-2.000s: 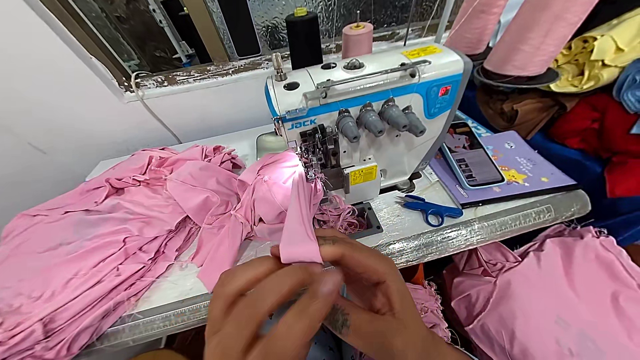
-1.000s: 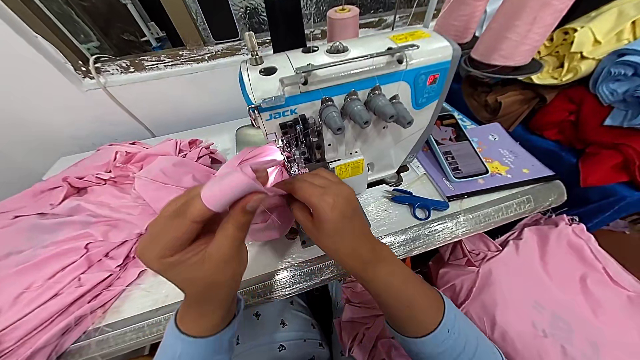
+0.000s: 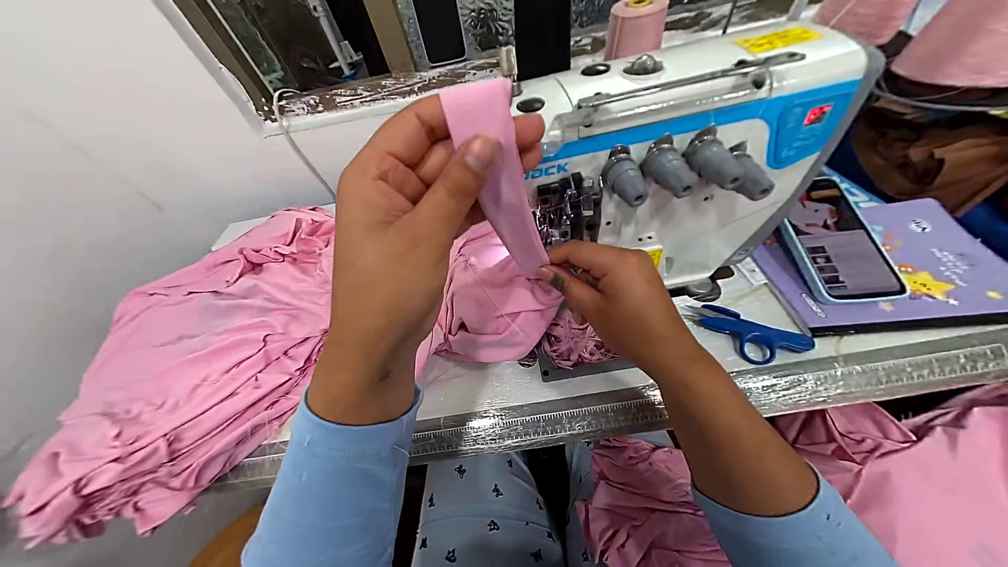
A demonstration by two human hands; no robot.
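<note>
A folded pink fabric band (image 3: 504, 189) is stretched between my hands in front of the Jack overlock sewing machine (image 3: 677, 228). My left hand (image 3: 417, 181) is raised and pinches the band's upper part between thumb and fingers. Lower and to the right, my right hand (image 3: 614, 295) grips the band's bottom end with thumb and forefinger. Behind and below the band, bunched pink fabric (image 3: 500, 303) lies by the machine's needle area, which the hands and band partly hide. A larger heap of pink fabric (image 3: 213, 339) spreads over the table's left side.
Blue thread snips (image 3: 756, 335) lie right of my right hand. A phone (image 3: 846, 244) rests on a purple notebook (image 3: 929, 260). Pink trimmings (image 3: 579, 342) sit beneath the machine head. A ruler strip (image 3: 535, 425) runs along the table's front edge. More pink fabric (image 3: 937, 480) is at the lower right.
My left hand has risen with the upper part of the band, which was looped near the needle area one second ago and now hangs extended between both hands. The view has shifted closer to the machine.
</note>
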